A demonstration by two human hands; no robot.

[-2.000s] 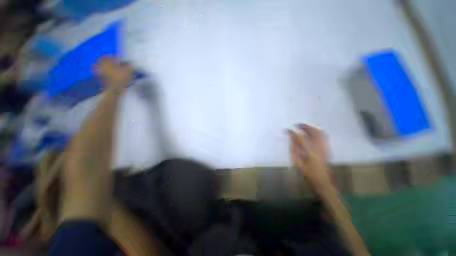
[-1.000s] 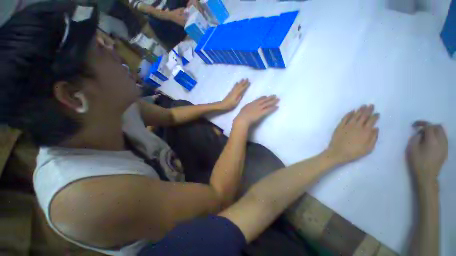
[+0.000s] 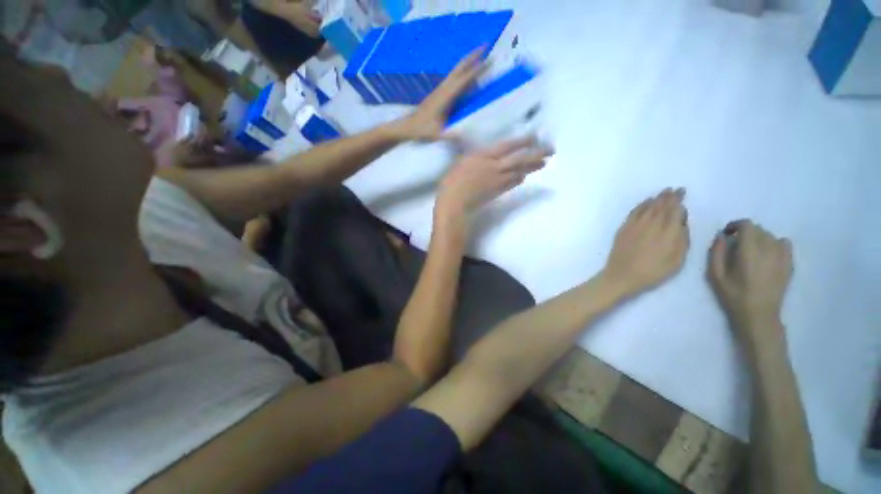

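Observation:
My left hand rests palm down on the white tabletop, fingers loosely together, with nothing in it. My right hand rests on the tabletop to the right of it, fingers curled; a small dark spot shows by its thumb and index finger, and I cannot tell whether it holds something. Farther left, a blue-and-white box is tilted between the hands of the person beside me and is a little blurred.
A row of closed blue boxes stands beyond the neighbour's hands. A seated person fills the left side. Open boxes lie farther left. One blue-and-white box stands at the upper right. The slatted table edge runs below.
The neighbour's hands have moved from the tabletop to a blue-and-white box near the row. The view has shifted, and my two hands appear closer together.

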